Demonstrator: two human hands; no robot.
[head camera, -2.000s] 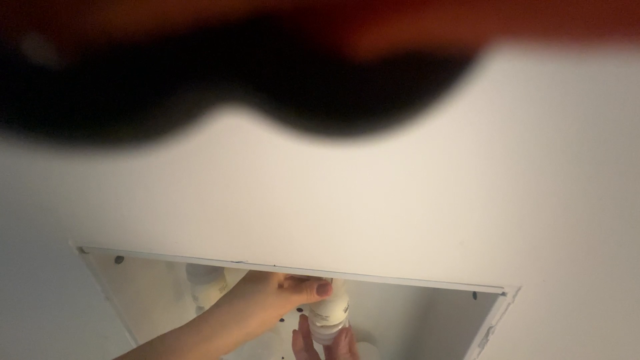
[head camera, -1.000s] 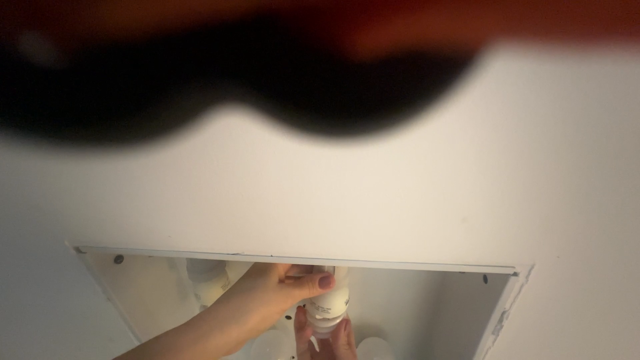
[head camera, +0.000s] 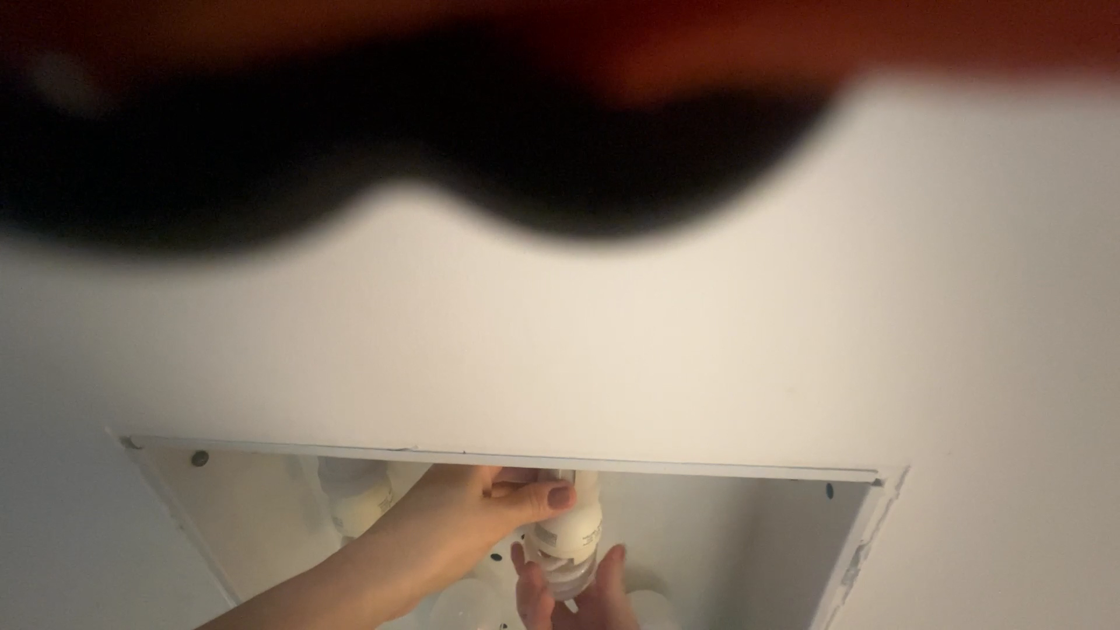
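Note:
A white compact fluorescent bulb (head camera: 573, 534) with printed markings and a glass end is inside a recessed white light box. My left hand (head camera: 490, 507) reaches in from the lower left, its thumb and fingers closed on the upper part of the bulb near its base; whether they also touch the lamp holder is hidden. Below, the thumb and fingers of my right hand (head camera: 577, 608) stand apart on either side of the glass end, with a small gap at the thumb. The rest of the right hand is cut off by the bottom edge.
Another bulb (head camera: 359, 499) is at the left in the box, and rounded white shapes (head camera: 464, 604) show lower down. A metal rim (head camera: 700, 468) borders the opening, with chipped edging (head camera: 853, 560) at right. A blurred dark and red shape (head camera: 437, 114) covers the upper view.
The thumb and fingers of my right hand have spread apart around the bulb's glass end. My left hand has kept its hold near the base.

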